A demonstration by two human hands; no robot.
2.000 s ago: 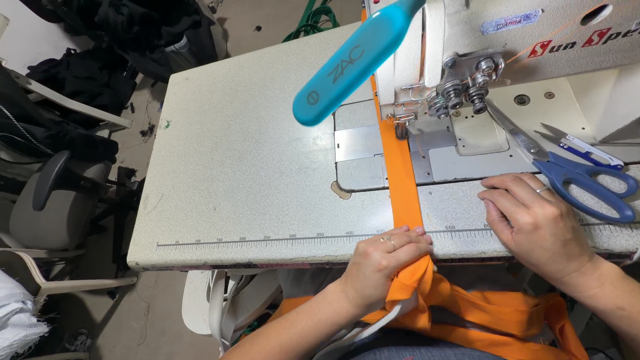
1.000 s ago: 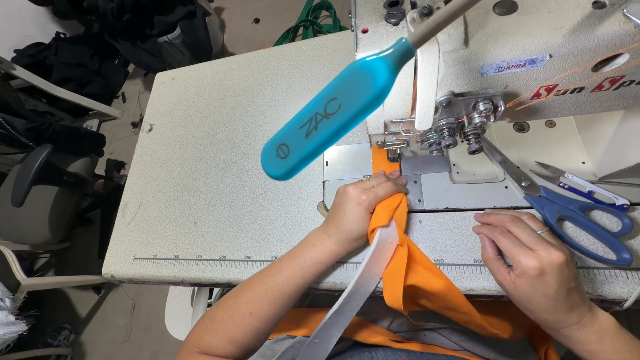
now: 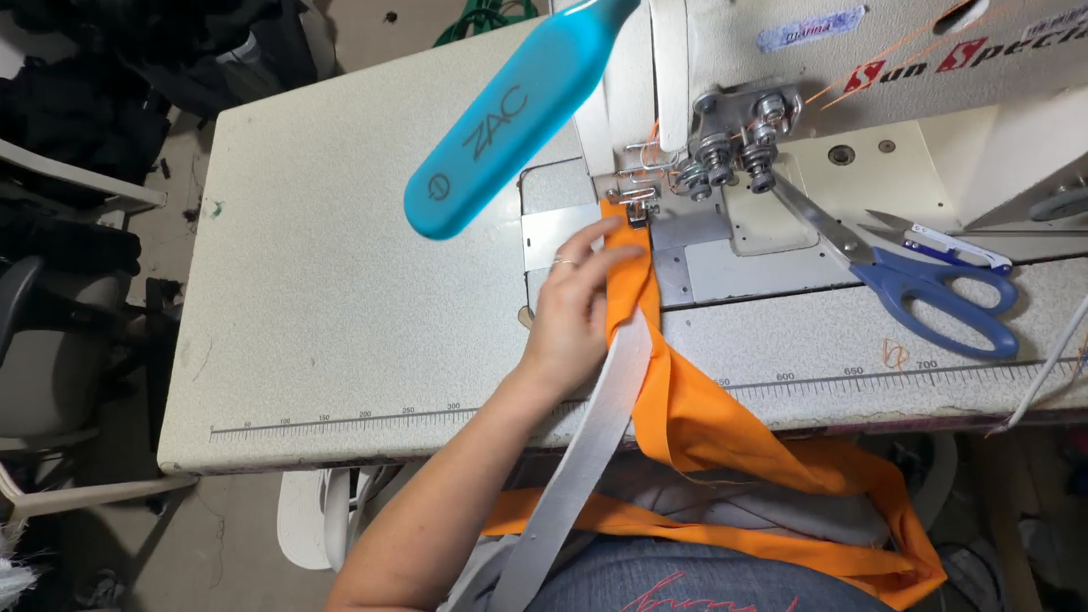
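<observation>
My left hand (image 3: 574, 306) lies on an orange fabric strip (image 3: 629, 280), its fingertips on the cloth just in front of the presser foot (image 3: 636, 212) of a sewing machine (image 3: 850, 59). Whether the fingers pinch the cloth is not plain. A light grey band (image 3: 599, 425) comes out of the folded orange cloth below the hand and runs down over the lap. The rest of the orange strip hangs over the table edge and loops across the lap. My right hand is out of view.
Blue-handled scissors (image 3: 918, 293) lie right of the needle plate, beside thread snips (image 3: 943, 242). A turquoise, paddle-shaped lamp (image 3: 510, 127) hangs over the table (image 3: 357, 255), whose front edge carries a printed ruler. A chair (image 3: 51, 340) stands at the left.
My right hand, on the table near the scissors before, has left the view. My left hand moved from the table's front edge up the strip toward the presser foot. The grey band now shows more.
</observation>
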